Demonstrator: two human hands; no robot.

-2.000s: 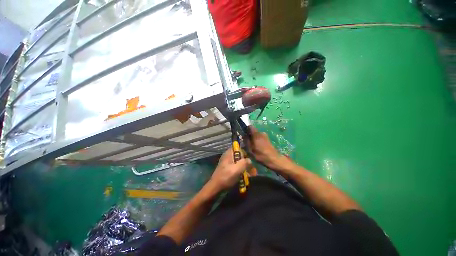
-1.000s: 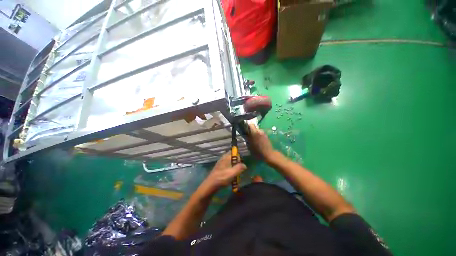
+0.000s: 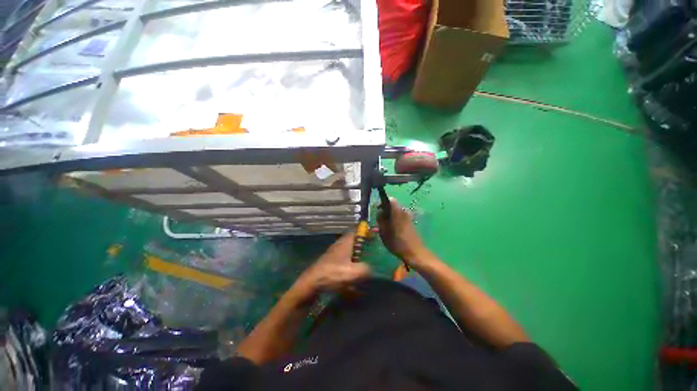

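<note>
My left hand (image 3: 338, 263) is closed around the yellow-and-black handles of the pliers (image 3: 361, 235), whose dark jaws reach up to the trolley's corner. My right hand (image 3: 396, 229) grips a dark wrench (image 3: 384, 200) just right of the pliers; its head is at the same corner, below the caster. The red caster wheel (image 3: 416, 162) sits in its grey fork, sticking out to the right of the trolley frame (image 3: 370, 92). The bolts and the exact grip of the tool jaws are too small and blurred to make out.
Beyond the caster a dark open bag (image 3: 468, 150) lies on the green floor. Behind stand a red bundle (image 3: 400, 38), an open cardboard box (image 3: 460, 57) and a wire basket (image 3: 539, 19). Black plastic-wrapped bundles lie at lower left (image 3: 115, 321) and upper right (image 3: 663, 57).
The view has turned, so the trolley's edge runs more level and the wire basket has come into view. Both hands still hold their tools at the caster corner.
</note>
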